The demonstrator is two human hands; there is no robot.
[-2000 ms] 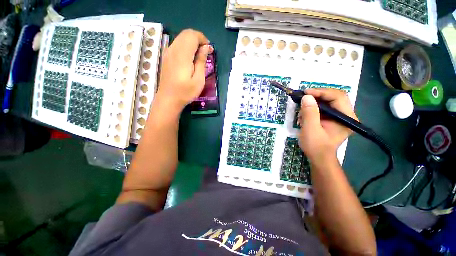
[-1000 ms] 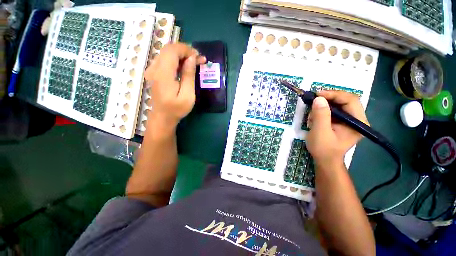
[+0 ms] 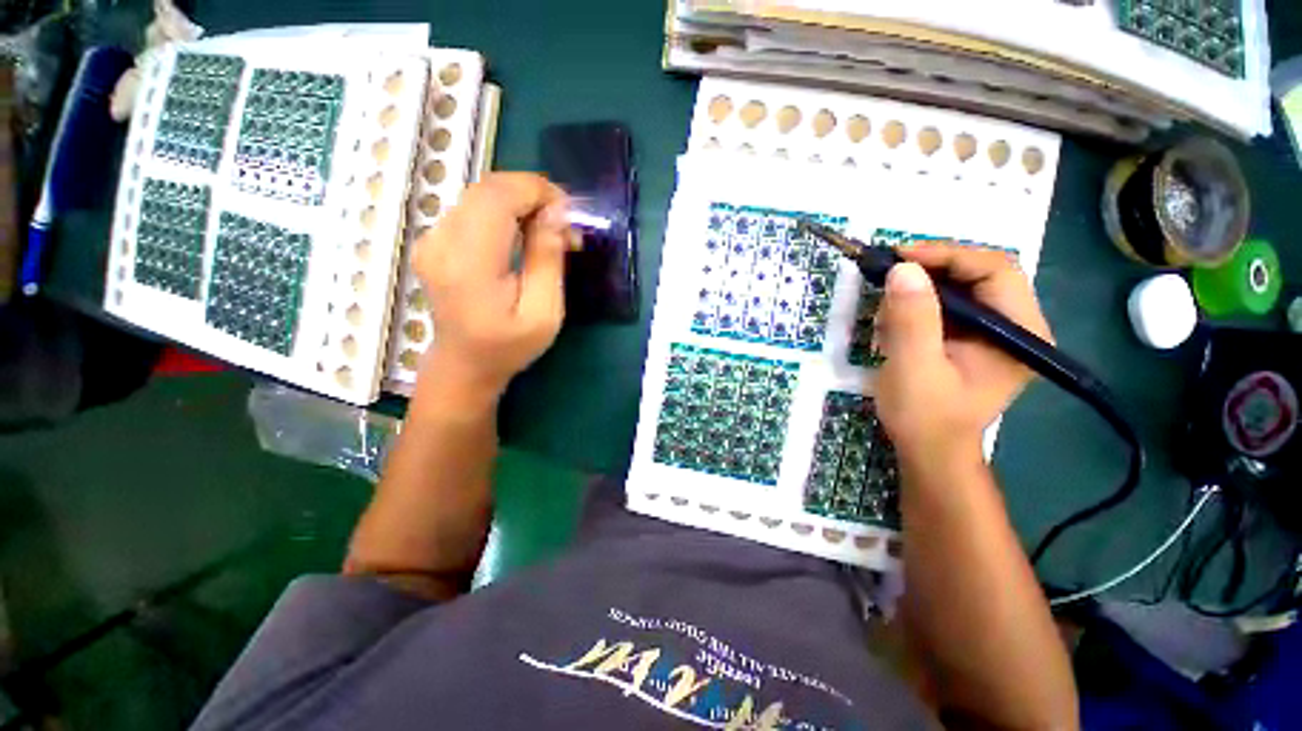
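Note:
A white tray [image 3: 857, 179] lies in front of me with green PCB panels on it. My right hand [image 3: 950, 343] holds a black soldering iron [image 3: 985, 317]. Its metal tip is at the upper edge of the upper-left PCB panel [image 3: 764, 279], which looks whiter than the others. My right hand partly covers the right-hand panels. My left hand [image 3: 493, 279] is above the gap between the left tray stack and the smartphone, thumb and forefinger pinched together. I cannot make out solder wire at its fingertips.
A dark smartphone [image 3: 597, 257] lies left of the tray. A left tray stack [image 3: 374, 214] holds four panels. A thick tray stack [image 3: 914, 79] is at the far side. At right are a round tin [image 3: 1182, 203], green roll [image 3: 1239, 279], white cap [image 3: 1162, 310] and black box [image 3: 1257, 407].
My left hand has moved back from over the phone, towards the left stack. The phone screen, pink earlier, is now dark with a bright reflection. The iron tip stays near the same panel's upper edge.

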